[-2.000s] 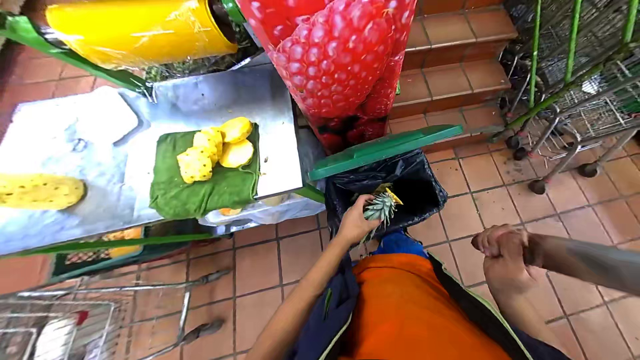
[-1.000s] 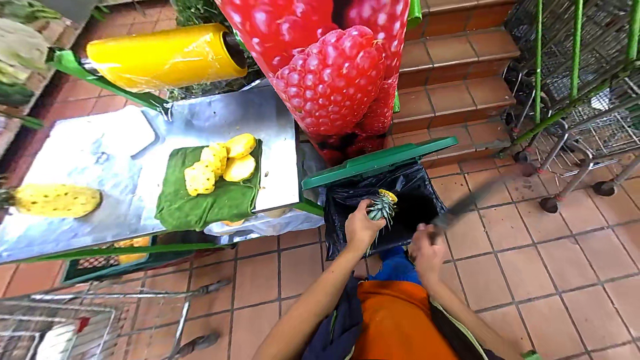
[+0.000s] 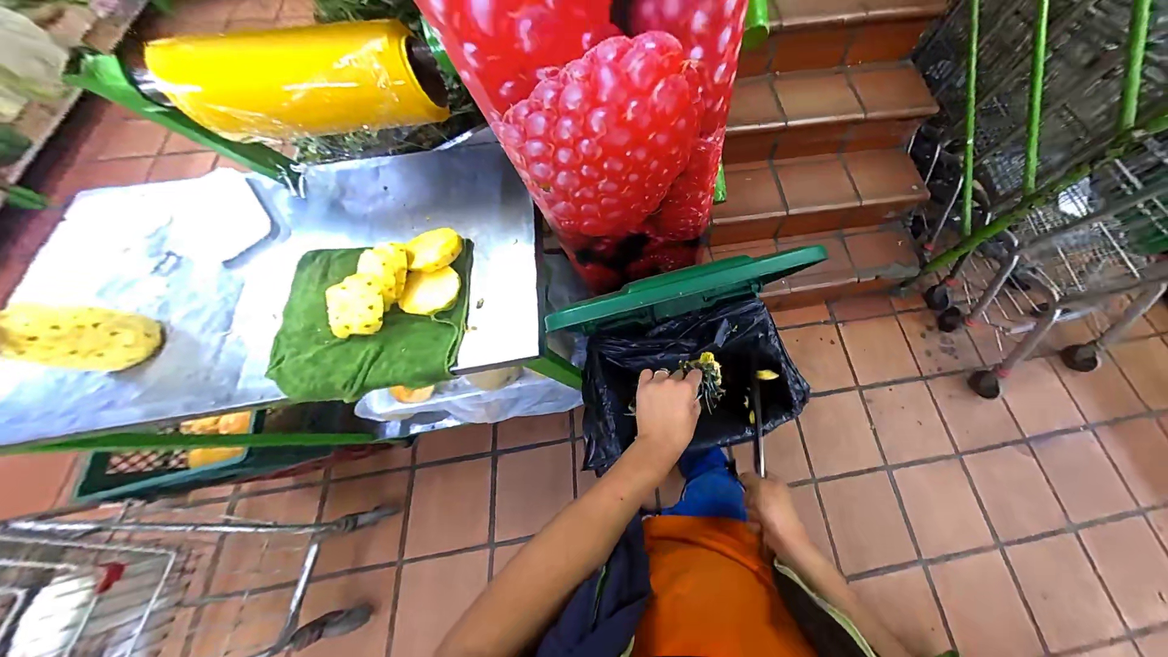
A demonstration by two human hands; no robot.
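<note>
Over a bin lined with a black plastic bag (image 3: 607,415), my left hand (image 3: 669,401) grips a pineapple crown (image 3: 707,381) by its leaves, a bit of yellow flesh at its cut end. My right hand (image 3: 766,502) holds a long knife (image 3: 757,415) by the handle, its blade upright in view over the bin's right part. Small yellow scraps (image 3: 766,374) show beside the blade. On the metal table, peeled pineapple pieces (image 3: 383,278) lie on a green cloth (image 3: 365,365). A peeled pineapple (image 3: 82,338) lies at the table's far left.
The bin's green lid (image 3: 689,290) stands open behind the bag. The metal table (image 3: 504,292) is on the left, with a yellow plastic film roll (image 3: 297,78) behind it and a crate (image 3: 96,474) below. Tiled steps (image 3: 821,146) rise ahead. Shopping carts (image 3: 1049,319) stand right and lower left.
My right hand has come in from the right with the knife, whose blade now points into the bin area. My left hand still holds the crown, now turned with its cut end away from me.
</note>
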